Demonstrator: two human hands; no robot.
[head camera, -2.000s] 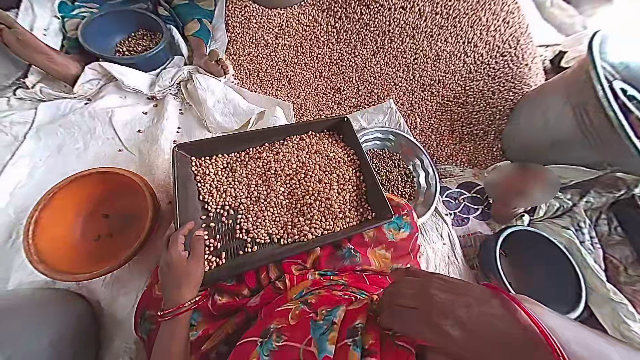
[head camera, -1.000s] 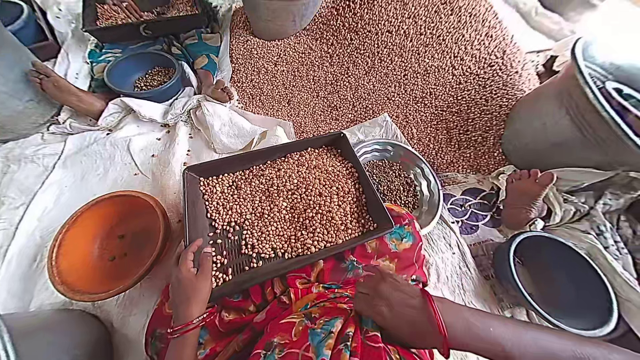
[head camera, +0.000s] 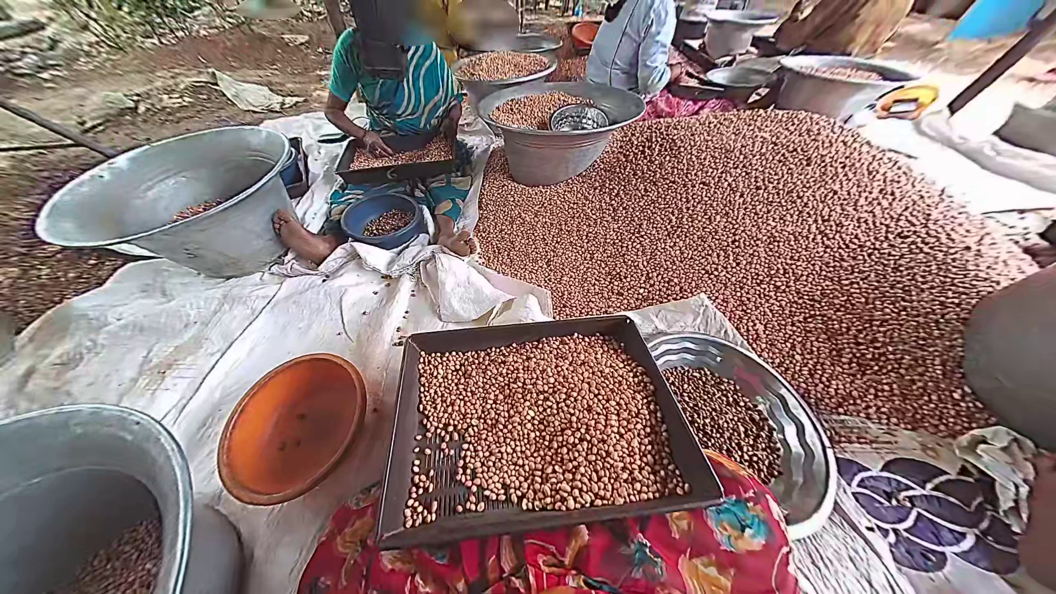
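A dark slotted tray (head camera: 536, 528) full of small brown nuts or seeds (head camera: 569, 421) rests on my lap, over red floral cloth (head camera: 742, 528). The slots show at its lower left, where fewer nuts lie. Neither my left hand nor my right hand is in the frame now. To the right of the tray, and partly behind it, stands a shiny metal basin (head camera: 813, 462) with darker nuts (head camera: 726, 421). An orange bowl (head camera: 293, 429) lies to the left on the white sheet, with a few dark bits inside.
A large heap of nuts (head camera: 726, 247) spreads ahead on the right. A metal tub (head camera: 177, 462) stands at the near left, another (head camera: 247, 214) farther off. Across from me a person (head camera: 404, 91) has a hand in a dark tray (head camera: 404, 172), above a blue bowl (head camera: 384, 239).
The view has tilted up, bringing in people and tubs farther off. My left hand, earlier at the tray's lower left corner, and my right hand, earlier over my lap, are out of sight.
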